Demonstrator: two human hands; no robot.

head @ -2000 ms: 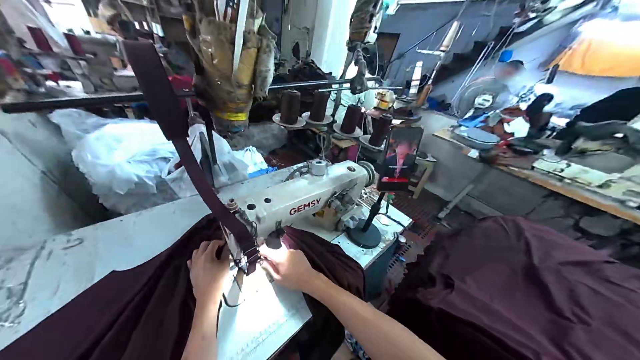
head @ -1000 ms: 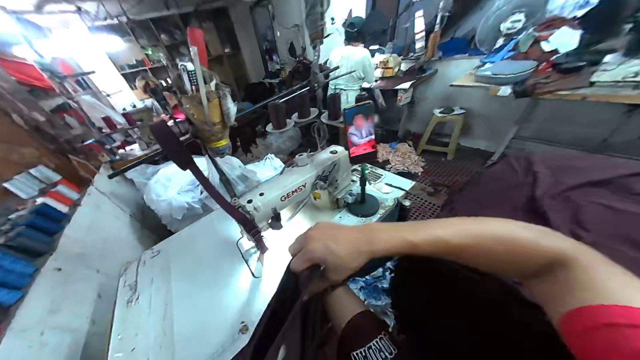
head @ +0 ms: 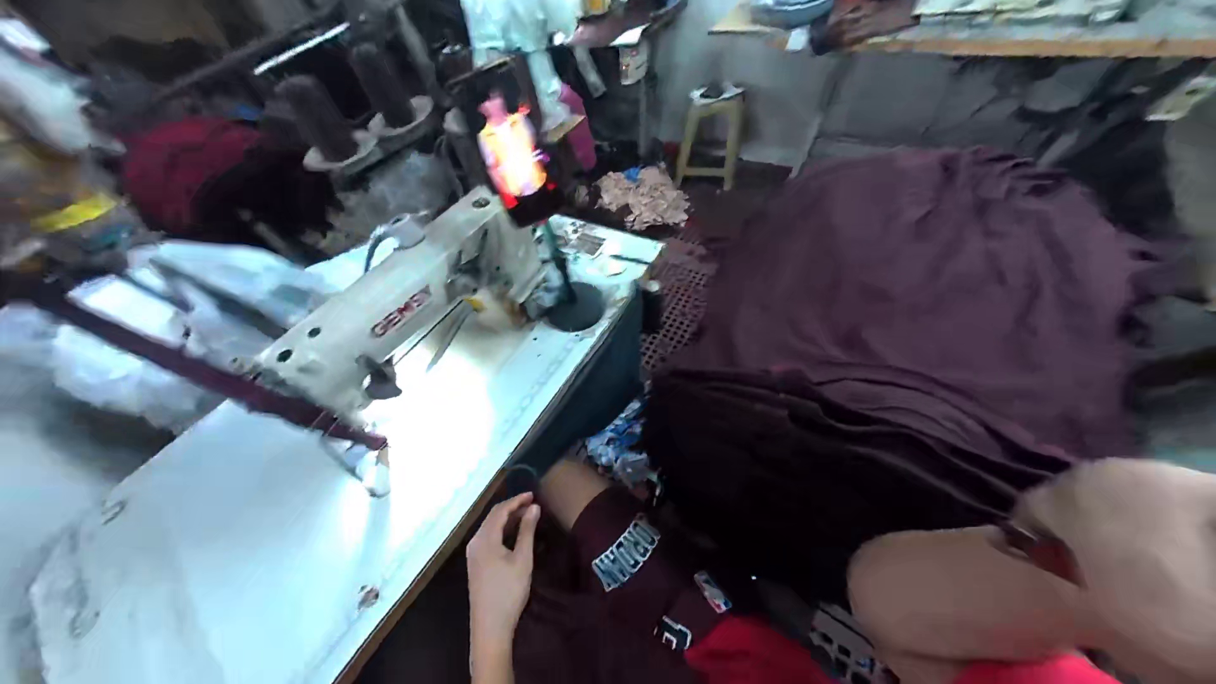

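Observation:
My left hand [head: 503, 551] is low beside the front edge of the sewing table [head: 228, 522], over my lap, its fingers loosely curled, a gap beside the thumb and nothing seen in it. My right arm and hand [head: 1121, 532] are bent, blurred and close to the camera at the right; a dark red bit shows against the skin, and the fingers cannot be made out. A white Gemsy sewing machine [head: 399, 304] stands on the table. A maroon strip [head: 209, 375] runs down to its needle area. Maroon fabric [head: 912, 294] lies heaped at the right, with darker folds [head: 807, 475] nearer me.
A phone [head: 513, 152] on a round-based stand [head: 575, 306] is at the machine's far end. Thread cones [head: 318, 119] and white plastic bags [head: 209, 294] lie behind it. Farther off are a wooden stool [head: 712, 133], a scrap pile [head: 646, 197] and a workbench [head: 1073, 45].
Both hands were at the needle with dark fabric two seconds ago; that fabric is off the tabletop now. My right hand has moved away to the right. The view has swung right and down.

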